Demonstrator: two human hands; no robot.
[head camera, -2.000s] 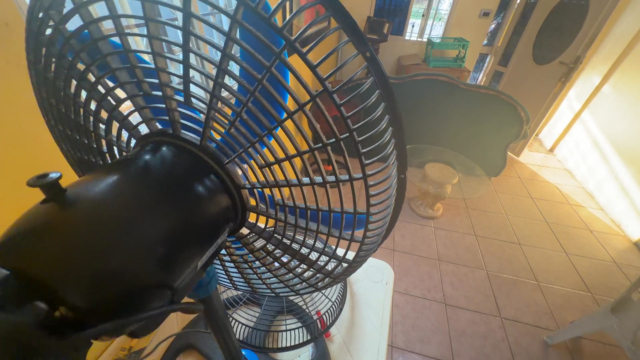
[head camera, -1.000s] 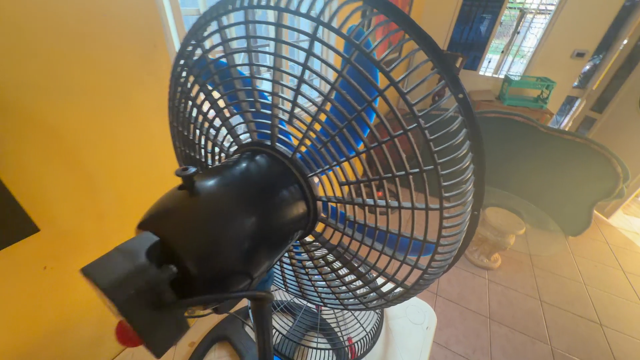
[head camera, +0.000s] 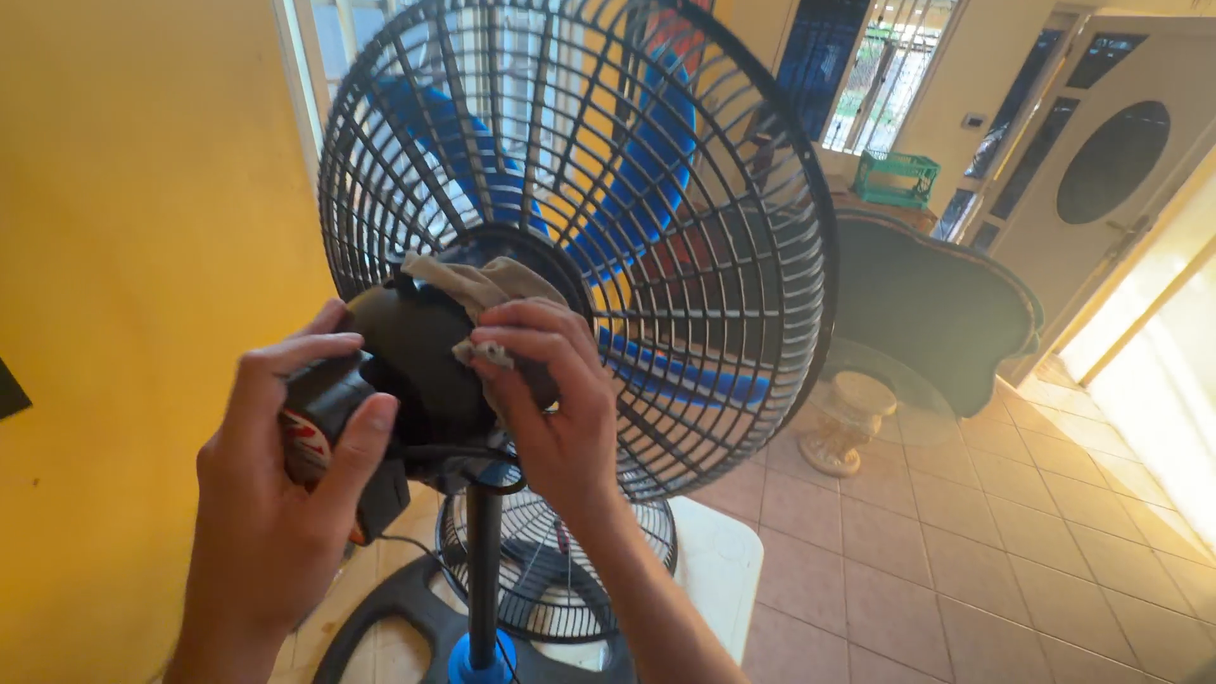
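A black pedestal fan with blue blades (head camera: 655, 180) stands with the back of its wire grille (head camera: 570, 114) facing me. My left hand (head camera: 285, 456) grips the rear end of the black motor housing (head camera: 408, 351), around a part bearing red and white marks. A crumpled beige cloth (head camera: 503, 280) lies over the housing close to the grille, and my right hand (head camera: 551, 389) pinches it against the housing's right side. The black pole (head camera: 483, 570) drops below to a blue collar (head camera: 482, 655) and a black base (head camera: 370, 617).
A detached wire fan grille (head camera: 560, 608) lies behind the pole by a white table (head camera: 727, 551). A yellow wall (head camera: 142, 190) is at the left. Farther right are a glass-topped table with a stone-like pedestal (head camera: 845, 418), a dark green sofa (head camera: 912, 294), a green crate (head camera: 896, 179) and a door (head camera: 1092, 199).
Both hands have come into view and onto the motor housing, the right one with the beige cloth. Neither hand shows in the earlier frames. The view has shifted.
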